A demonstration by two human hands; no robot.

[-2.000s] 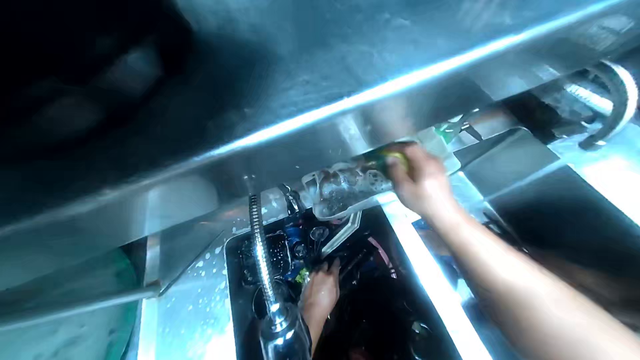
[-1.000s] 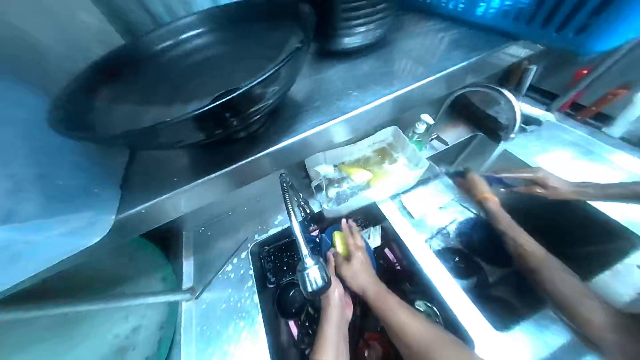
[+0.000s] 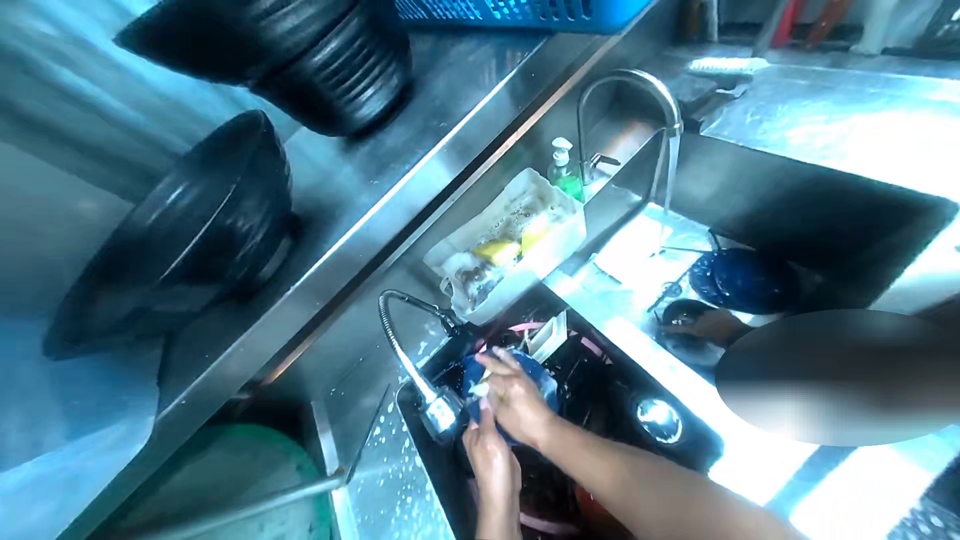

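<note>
Over the near sink, my left hand [image 3: 495, 465] grips the near edge of a blue dish [image 3: 541, 376]. Spread across the dish is my right hand [image 3: 514, 394], with a pale yellowish sponge partly hidden under its fingers. The steel faucet with a flexible neck [image 3: 397, 341] ends in a spray head [image 3: 442, 412] just left of the hands. Dark dishes fill the sink below, and a white rectangular dish [image 3: 551, 337] leans behind the blue one. Behind the sink, a white plastic tub [image 3: 566, 240] holds suds and yellow sponges [image 3: 499, 251].
A co-worker's hand [image 3: 712, 328] is in the right sink beside blue dishes [image 3: 742, 281], near a running gooseneck faucet [image 3: 637, 75]. A green soap bottle [image 3: 566, 176] stands behind the tub. Black bowls [image 3: 330, 67] and a blue basket [image 3: 517, 11] sit on the steel shelf [image 3: 375, 187].
Two seconds ago my right hand was at the tub with a sponge; it is now over the blue dish in the near sink. The view has swung right.
</note>
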